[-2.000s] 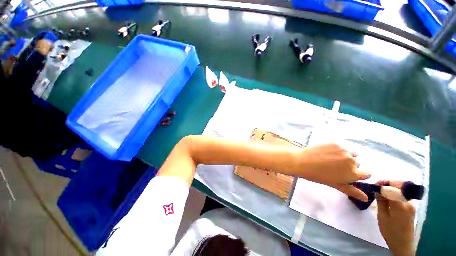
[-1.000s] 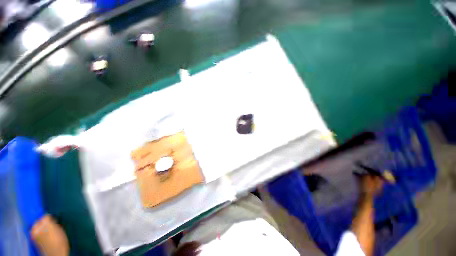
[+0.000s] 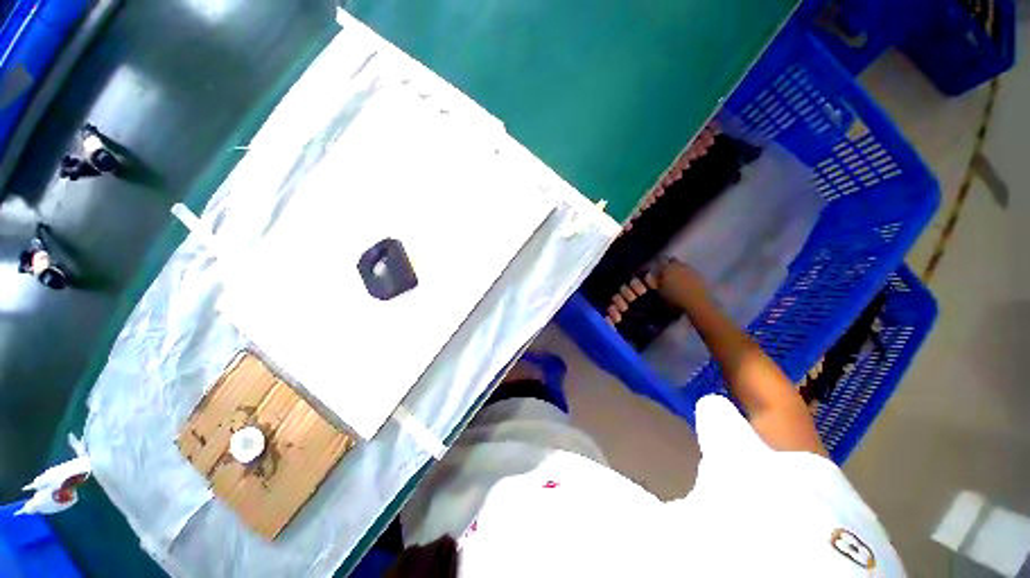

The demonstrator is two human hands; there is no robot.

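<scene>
My right hand (image 3: 675, 285) reaches down into a blue perforated crate (image 3: 864, 254), at the end of a row of toy figures (image 3: 635, 296). The hand is small and its fingers blend with the dark figures, so I cannot tell whether it grips one. My left hand is out of the picture. A black holding block (image 3: 387, 269) with a hollow sits on the white board (image 3: 328, 237). A small round white dish (image 3: 246, 444) sits on the dark-stained cardboard pad (image 3: 305, 452).
Two figures (image 3: 95, 151) lie apart on the dark green belt (image 3: 147, 215) at left. White pointed bottles (image 3: 57, 488) and a blue tray corner (image 3: 40, 542) show at lower left. A second crate (image 3: 864, 378) stands beside or below the first. Another blue crate (image 3: 960, 45) is at upper right.
The view has swung toward the crate on the right. My right hand has moved to the row of figures inside it. My left hand, earlier near the blue tray, has left the picture.
</scene>
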